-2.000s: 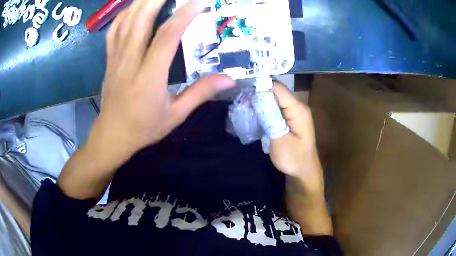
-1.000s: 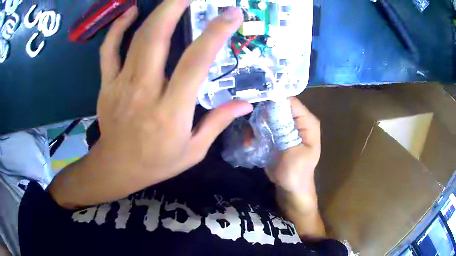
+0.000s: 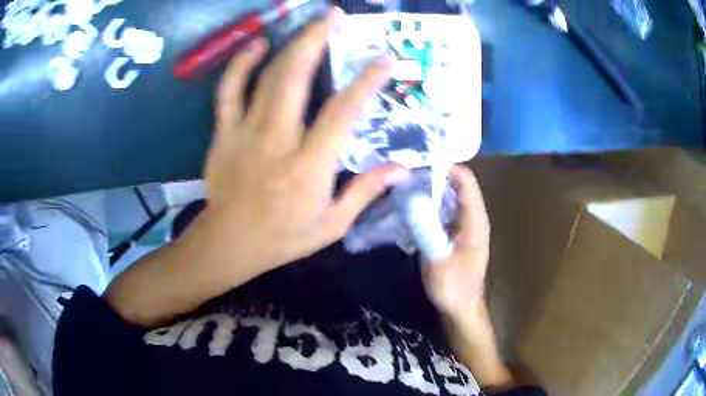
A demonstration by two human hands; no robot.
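Observation:
The white square socket housing (image 3: 457,93) lies open side up at the table's edge, its green board (image 3: 418,58) showing inside. My left hand (image 3: 271,170) is spread over its left side, index fingertip inside by the board and thumb at the lower edge. A white power cord (image 3: 440,168) comes out of the housing's lower edge. My right hand (image 3: 457,255) is closed around the cord just below the housing, a pale wrapped finger (image 3: 426,224) on top. A crinkled clear plastic bag (image 3: 375,220) hangs between my hands. The image is blurred, so the exact grip is unclear.
Loose white U-shaped clips (image 3: 120,71) lie at the upper left, near a red-handled screwdriver (image 3: 221,50). A long black handle (image 3: 600,62) lies at the upper right. An open brown cardboard box (image 3: 604,255) stands below the table at right. Bagged cords (image 3: 58,247) show at lower left.
The housing shows lower and further right than two seconds ago. My left index fingertip has moved from the housing's upper edge to inside it. My right hand stays just below the housing.

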